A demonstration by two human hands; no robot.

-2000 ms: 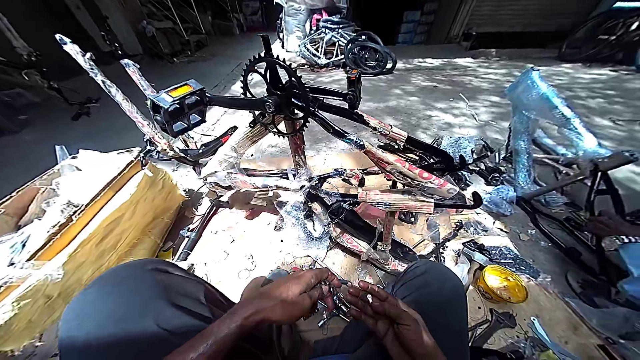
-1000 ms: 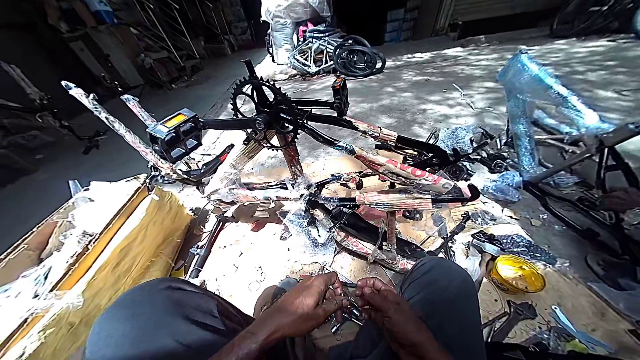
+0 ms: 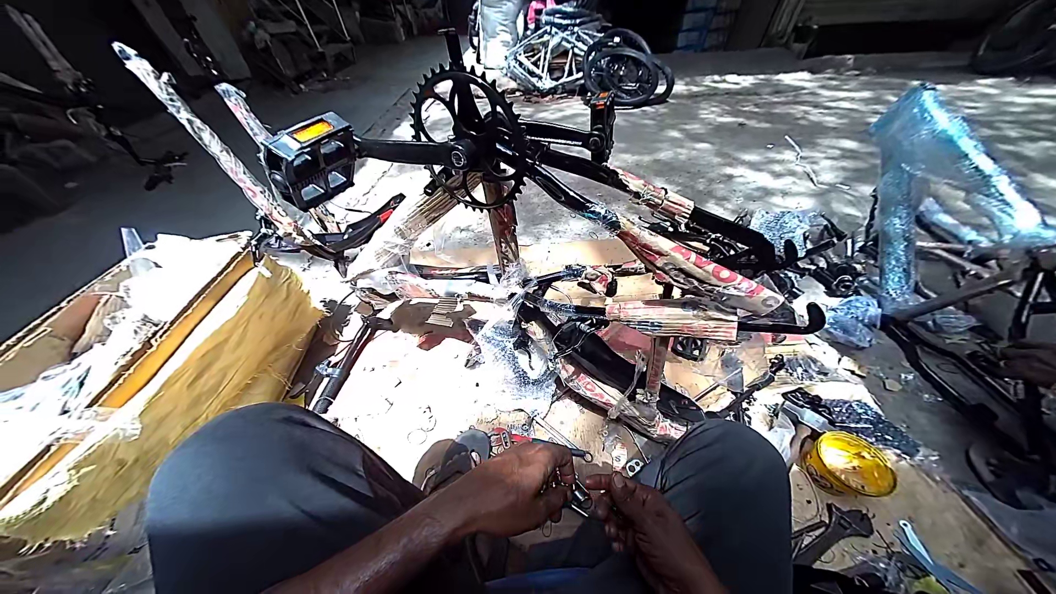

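Between my knees, my left hand (image 3: pixel 516 488) is closed around small metal parts (image 3: pixel 580 497), too small and shaded to name exactly. My right hand (image 3: pixel 639 520) meets it from the right, thumb and fingertips pinching at the same small parts. Beyond my hands lies a bicycle frame wrapped in cardboard and film (image 3: pixel 693 268), with a black chainring (image 3: pixel 468 136), a crank arm (image 3: pixel 404 151) and a black pedal with an orange reflector (image 3: pixel 311 161). A rod-like tool with a dark tip (image 3: pixel 565 445) lies just past my left hand.
An open cardboard box (image 3: pixel 235 256) stands at the left. To the right are a yellow tub (image 3: pixel 850 464), a wrench (image 3: pixel 928 557) and a frame in bubble wrap (image 3: pixel 949 165). Another person's hand (image 3: pixel 1027 361) is at the right edge. Wheels and frames (image 3: pixel 623 74) stand farther back.
My right hand was spread with its palm up two seconds ago; its fingers have since drawn in to the small parts beside my left hand.
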